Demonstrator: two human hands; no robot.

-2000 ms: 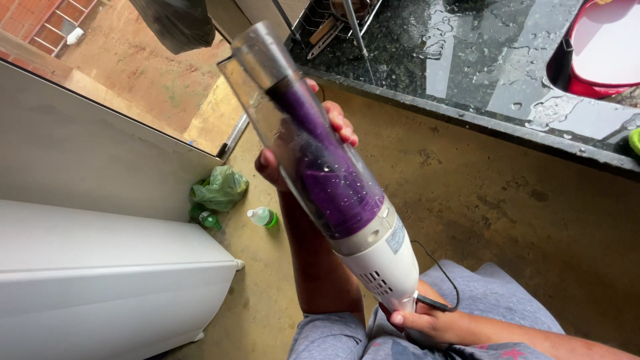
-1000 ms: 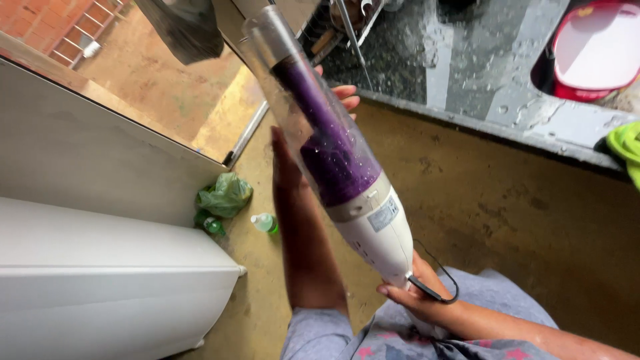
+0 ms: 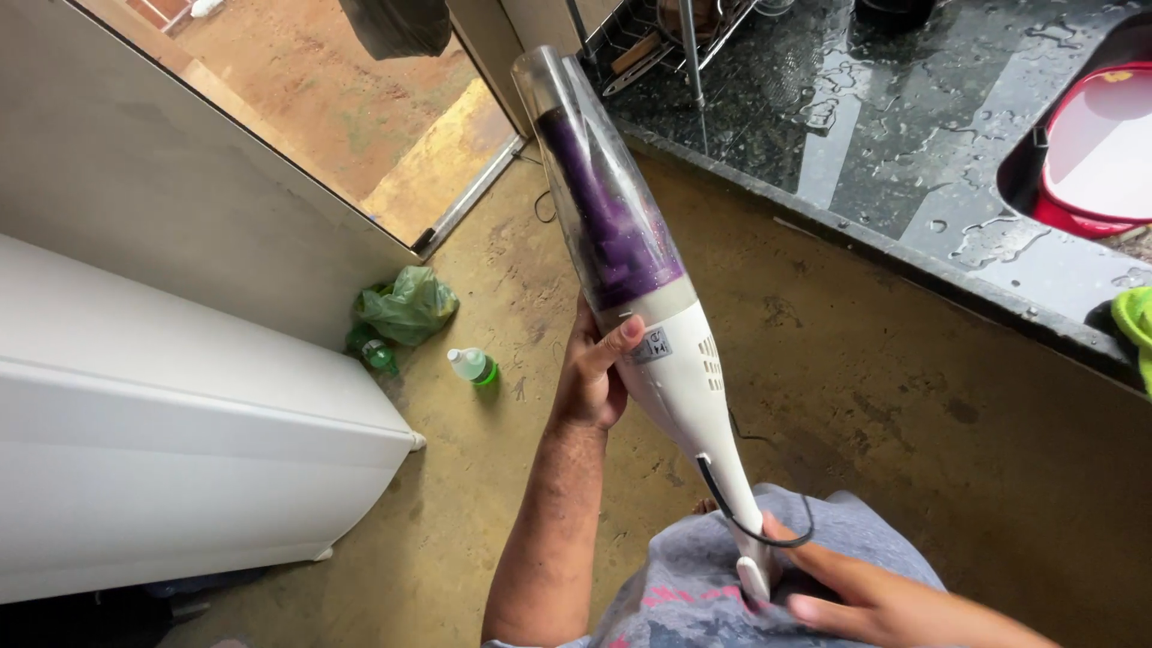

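A white handheld vacuum cleaner point(image 3: 670, 369) with a clear, purple-cored dust container point(image 3: 612, 207) slants up and left over the floor. My left hand point(image 3: 598, 364) grips its white body just below the container, thumb across the front near a label. At the lower end, my right hand point(image 3: 828, 585) touches the handle point(image 3: 751, 540) with its fingers partly spread; whether it grips is unclear. A black power cord point(image 3: 783, 540) leaves the body and loops beside the right hand.
A wet dark stone counter point(image 3: 864, 117) holds a wire rack point(image 3: 666, 54), with a red-rimmed basin point(image 3: 1102, 153) in its sink. A white appliance point(image 3: 180, 432) stands at left. A green plastic bag point(image 3: 409, 306) and a small bottle point(image 3: 474, 366) are on the floor beside it. Behind is an open doorway point(image 3: 432, 171).
My left hand has moved down from behind the clear container to the white body. The vacuum has turned on its axis, and my right hand's fingers have loosened at the handle.
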